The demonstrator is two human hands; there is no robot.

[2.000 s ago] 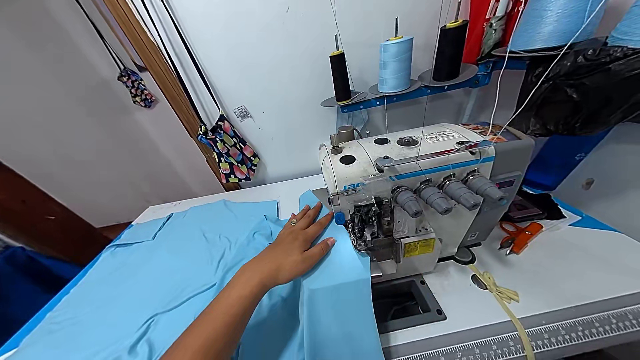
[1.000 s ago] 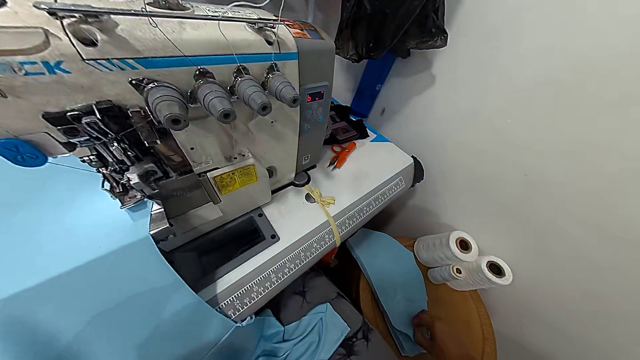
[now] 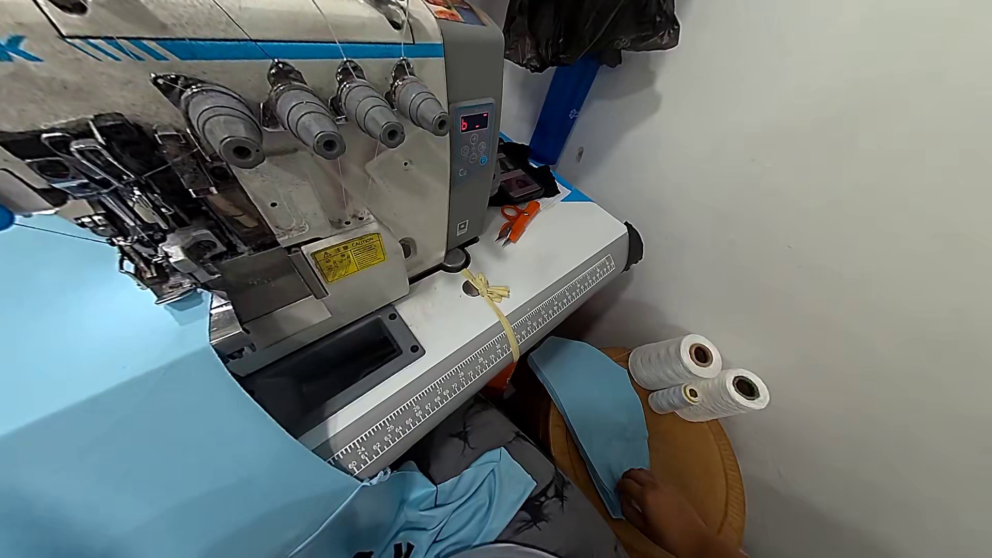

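My right hand [image 3: 659,508] is at the lower right, its fingers on the lower edge of a folded light blue fabric piece [image 3: 597,403] that lies on a round wooden stool top [image 3: 697,457]. Whether the fingers pinch the cloth is hard to tell. A large light blue fabric [image 3: 139,403] spreads over the left side, up to the presser foot area of the overlock sewing machine [image 3: 418,186], and hangs over the table edge onto my lap. My left hand is out of view.
White thread cones [image 3: 674,363] lie on the stool beside the wall. Orange thread snips [image 3: 519,223] rest on the machine table [image 3: 542,256], near a dark object. A yellow tie [image 3: 500,310] loops over the ruler-marked edge. A black plastic bag [image 3: 593,31] hangs behind.
The view has swung right and down from the cloth and spools to the stool. Two seconds ago a hand lay flat on the blue cloth by the machine; it is no longer seen.
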